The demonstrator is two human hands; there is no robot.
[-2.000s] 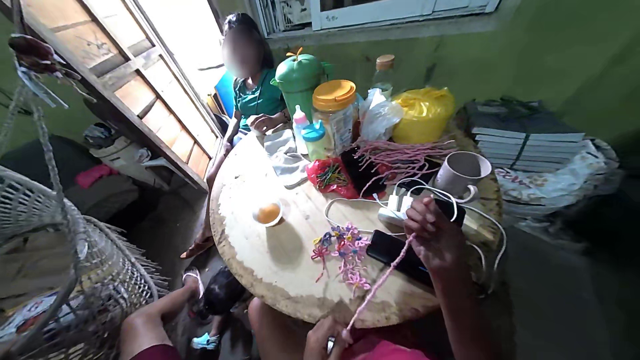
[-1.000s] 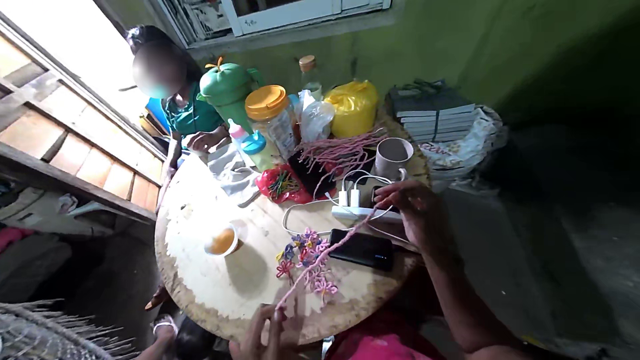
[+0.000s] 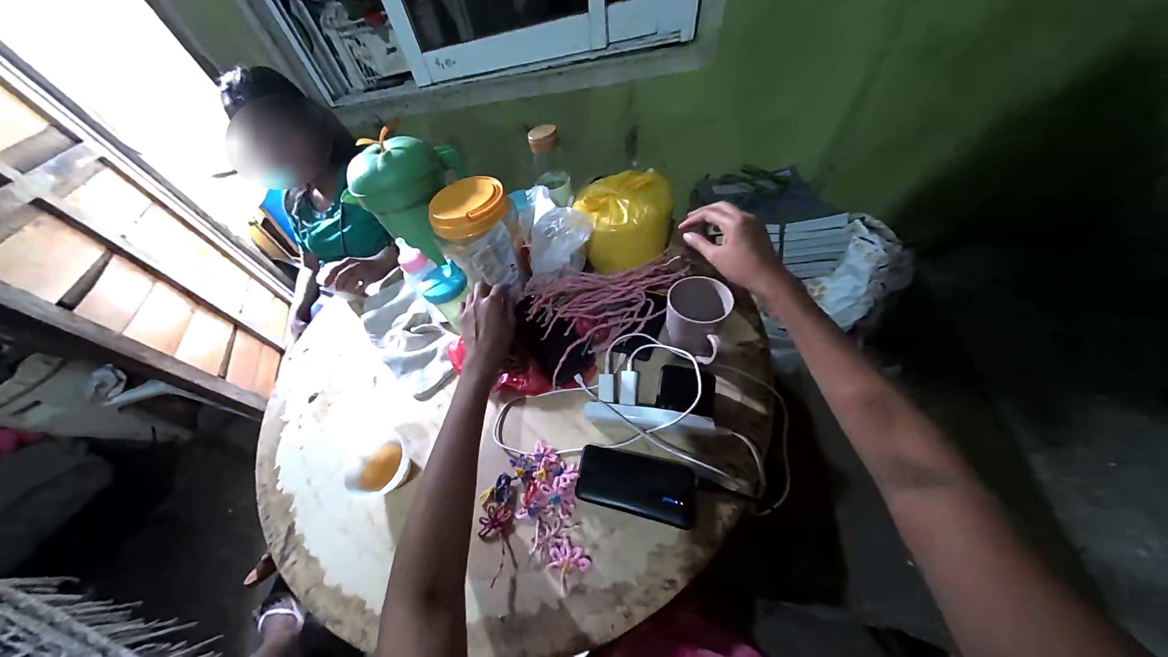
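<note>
My left hand [image 3: 487,321] reaches over the table to the red plastic bag [image 3: 522,378], beside the lidded jar; its fingertips are partly hidden, so I cannot tell what it touches. My right hand [image 3: 730,239] is raised near the yellow plastic bag [image 3: 628,221], fingers slightly curled, with nothing visible in it. Between the hands lies a bundle of pink braided cords [image 3: 607,297]. Small yarn flowers [image 3: 550,497], pink, blue and dark red, lie in a pile on the round wooden table [image 3: 310,547], left of a black power bank [image 3: 636,485].
A mug [image 3: 698,310] stands right of the cords. White cables run from a power strip [image 3: 650,418]. A cup with orange contents [image 3: 377,467] is at left. The jar [image 3: 474,228], a green container [image 3: 399,187] and a glass bottle [image 3: 549,164] stand behind. A person sits back left.
Both hands have moved forward across the table, and the pink cord earlier held stretched between them is no longer in that position. The right hand has come up past the mug.
</note>
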